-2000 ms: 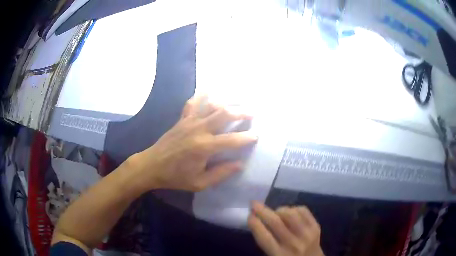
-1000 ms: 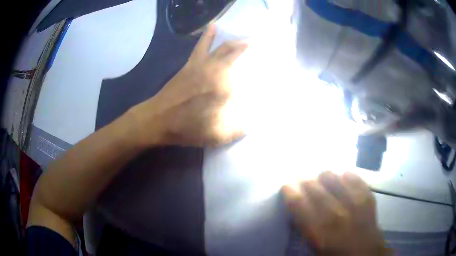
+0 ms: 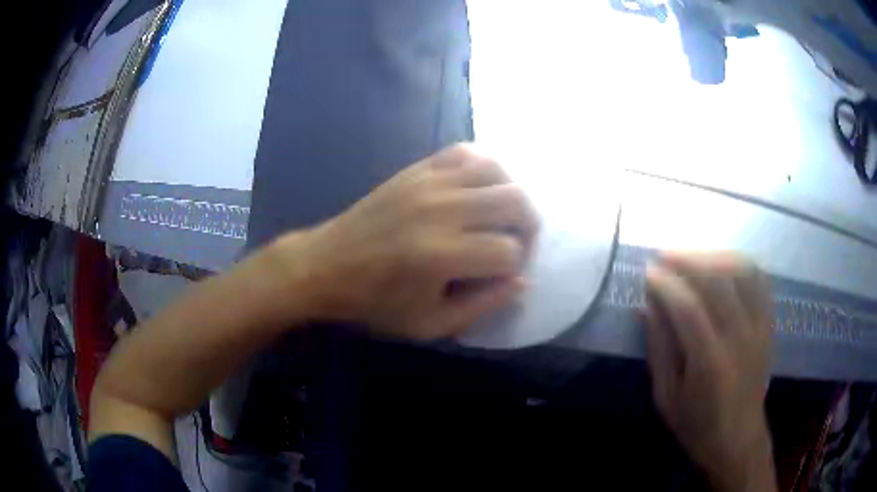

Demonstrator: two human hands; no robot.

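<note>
A dark grey cut panel [image 3: 361, 106] lies over the table's front edge. A white panel [image 3: 567, 264] with a rounded lower corner lies to its right, its upper part lost in glare. My left hand [image 3: 433, 245] is curled at the join of the two panels, fingers and thumb bent in on the cloth; the fingertip contact is partly hidden. My right hand [image 3: 712, 336] is blurred, over the ruler strip to the right of the white panel. It is apart from the cloth and holds nothing visible.
The presser foot area [image 3: 702, 43] shows at the top right in glare. Black-handled snips [image 3: 851, 139] lie at the right edge. A printed ruler [image 3: 183, 213] runs along the table front. A red basket [image 3: 93, 327] with scraps stands below left.
The view has shifted, and the machine head that loomed at the right is now mostly out of view. The left hand has curled and moved lower on the panels. The right hand is clear of the white panel.
</note>
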